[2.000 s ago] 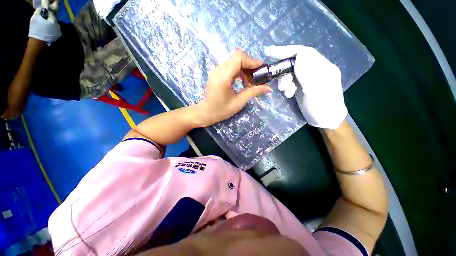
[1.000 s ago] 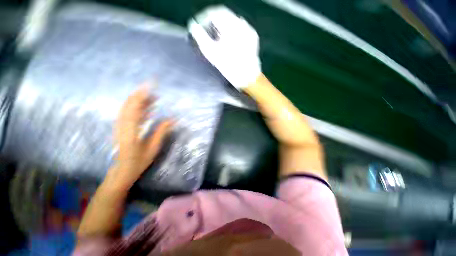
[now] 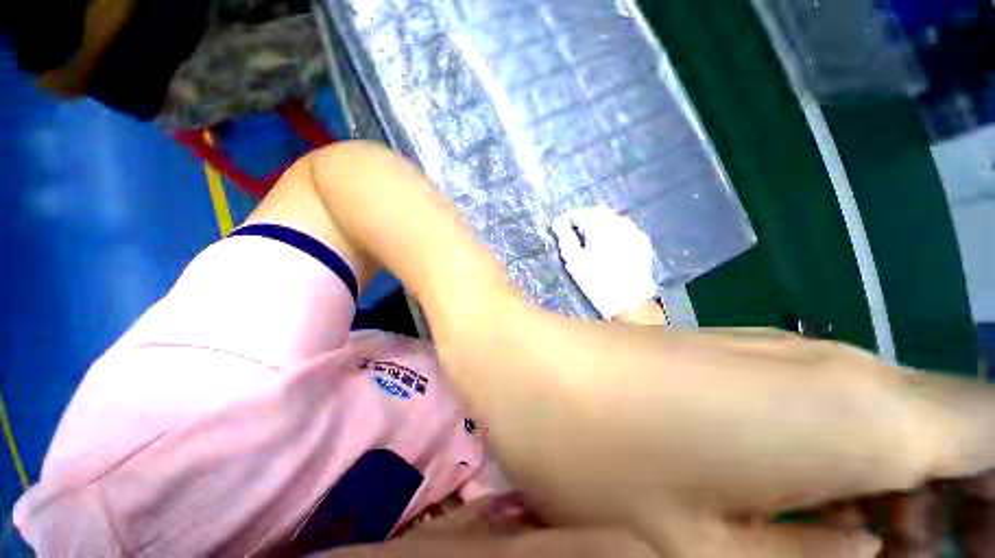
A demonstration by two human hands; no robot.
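My right hand (image 3: 609, 262), in a white glove, is curled over the near part of the film-wrapped tray (image 3: 622, 120). A small dark part (image 3: 579, 233) shows between its fingers; most of it is hidden by the glove. My bare left arm crosses in front of my body and over my right forearm. My left hand (image 3: 927, 431) is at the right edge, blurred and partly cut off; whether it holds anything cannot be told.
The green bench surface (image 3: 753, 294) with a pale curved strip (image 3: 846, 218) lies beyond the tray. A clear tray (image 3: 846, 49) is at the top right. A person's arm (image 3: 93, 44), camouflage cloth and a red stool (image 3: 235, 164) are at the upper left.
My left hand has moved from over the tray across my body to the far right. My right hand stays curled, now over the tray's near part. The view has swung round.
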